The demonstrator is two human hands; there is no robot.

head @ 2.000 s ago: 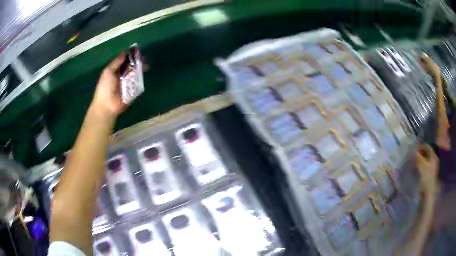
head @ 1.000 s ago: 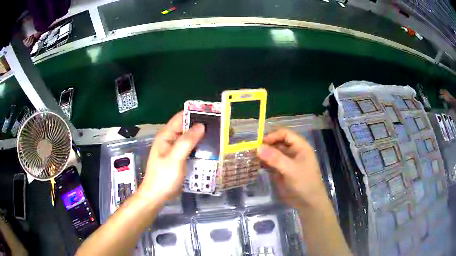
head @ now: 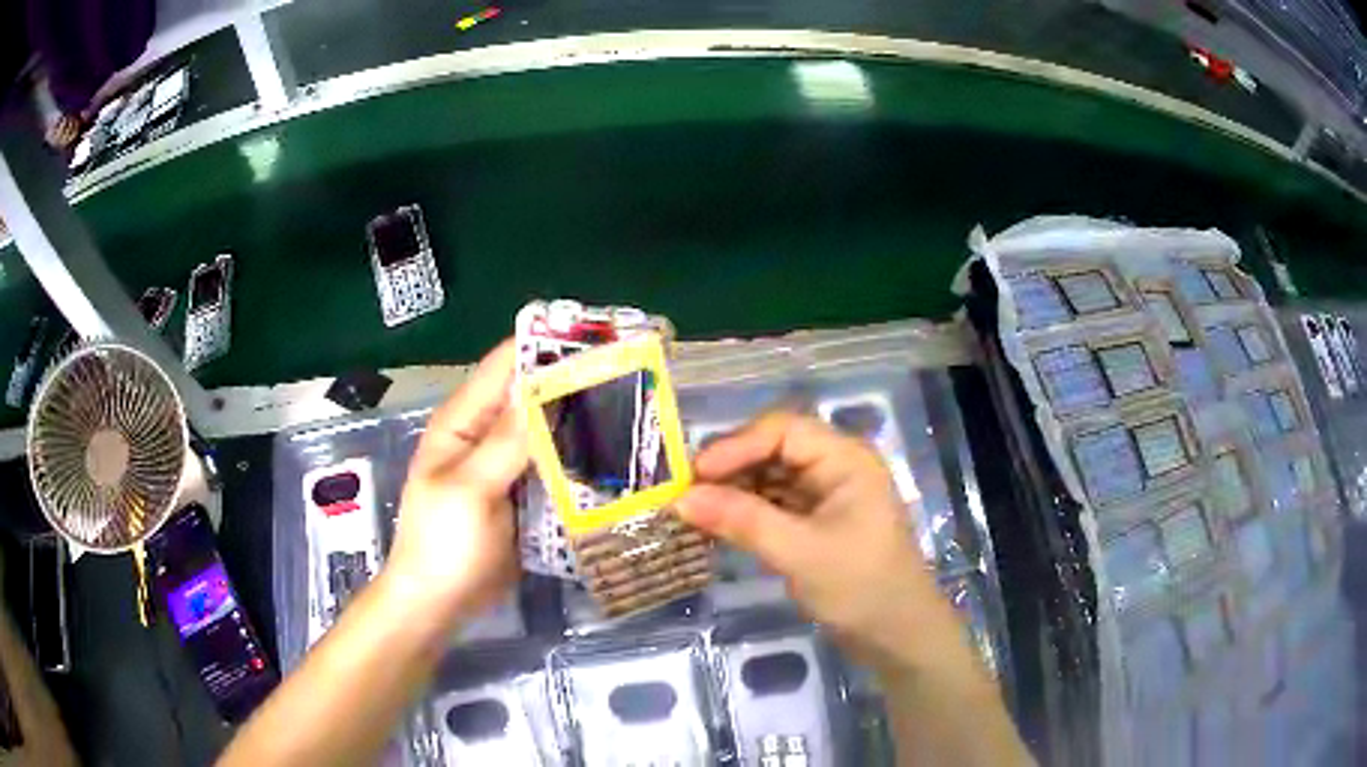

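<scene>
My left hand (head: 457, 502) holds a white phone body (head: 543, 517) with a red top edge, upright above the tray. My right hand (head: 795, 517) pinches the right side of a yellow front housing (head: 600, 519) with a brownish keypad. The housing is tilted and overlaps the front of the phone body, whose dark screen shows through its window. Whether the two parts touch cannot be told. Below is a clear blister tray (head: 960, 495) with white phone parts in its pockets.
A foam sheet (head: 997, 277) with rows of front housings lies right of the tray. Left are a desk fan (head: 108, 450) and lit smartphone (head: 207, 614). Behind runs a green conveyor belt (head: 720, 195) with phones, one a keypad phone (head: 402, 267). A dark block (head: 357, 391) sits on its near edge.
The yellow housing has moved left from beside the phone body to in front of it and tilted. Both hands have come closer together. The view has shifted slightly.
</scene>
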